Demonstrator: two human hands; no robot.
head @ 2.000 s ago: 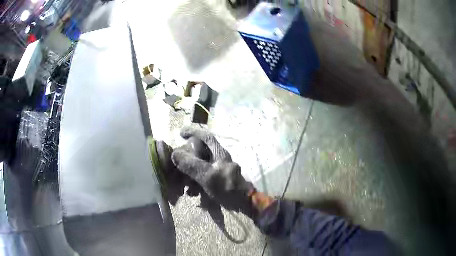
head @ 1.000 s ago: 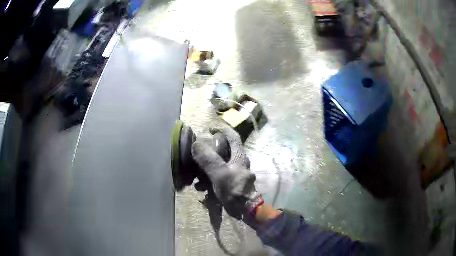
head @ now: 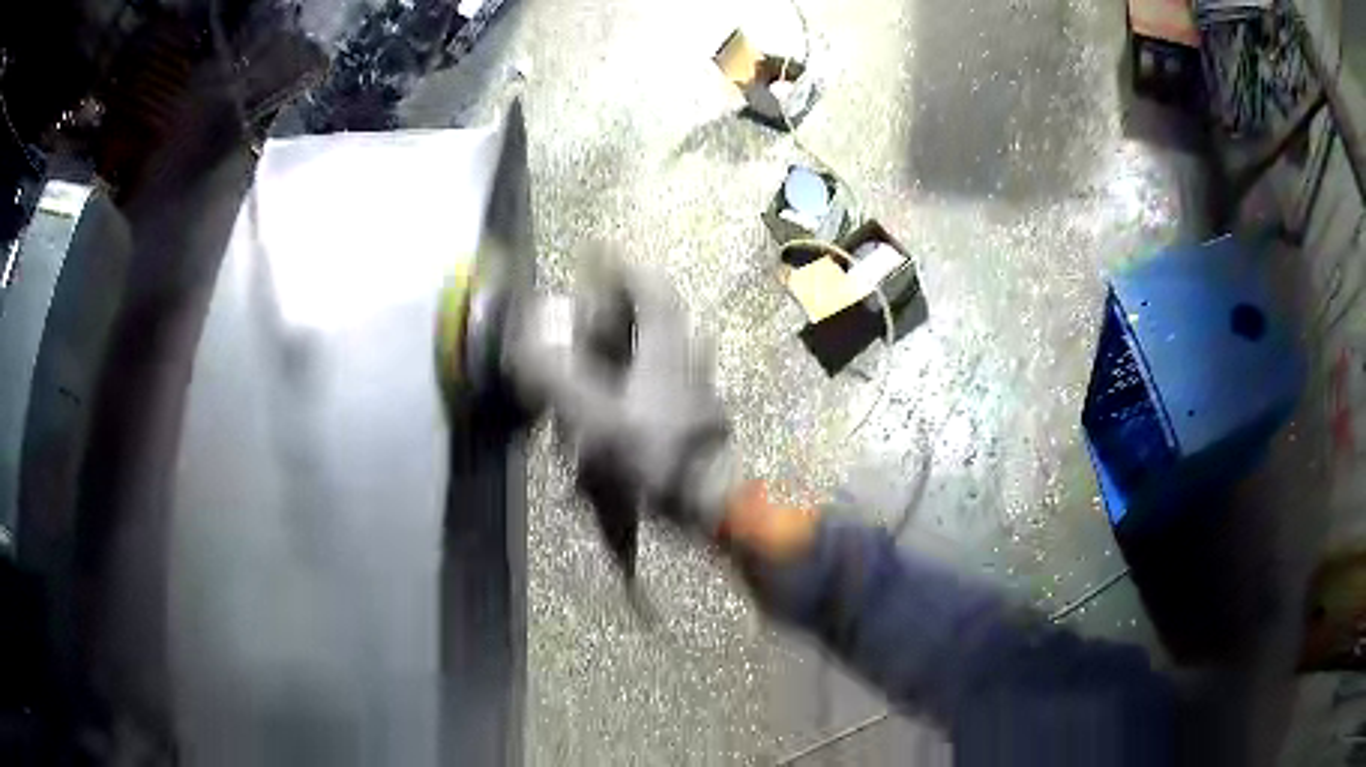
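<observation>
A long grey body panel (head: pixel 322 450) fills the left of the view, white with glare at its upper end. Its dark side edge runs down its right. My right hand (head: pixel 637 390), in a white-grey knit glove with an orange-red cuff and blue sleeve, is blurred. It is closed around the dark body of an air sander (head: pixel 492 348). The sander stands on edge, its yellow-green disc rim at the panel's right edge. Blur hides whether the disc touches the panel. My left hand is not in view.
Small open cardboard boxes (head: pixel 873 307) lie on the speckled floor right of the panel, with a pale round disc (head: pixel 806 193) beside them. A blue plastic crate (head: pixel 1198 382) is at the right. An orange-brown box (head: pixel 1163 27) is at the upper right. Dark parts are stacked at the upper left.
The view has shifted, so the boxes and crate sit further right. The sander, still in my right hand, has moved up along the panel's right edge. The panel's dark side now shows.
</observation>
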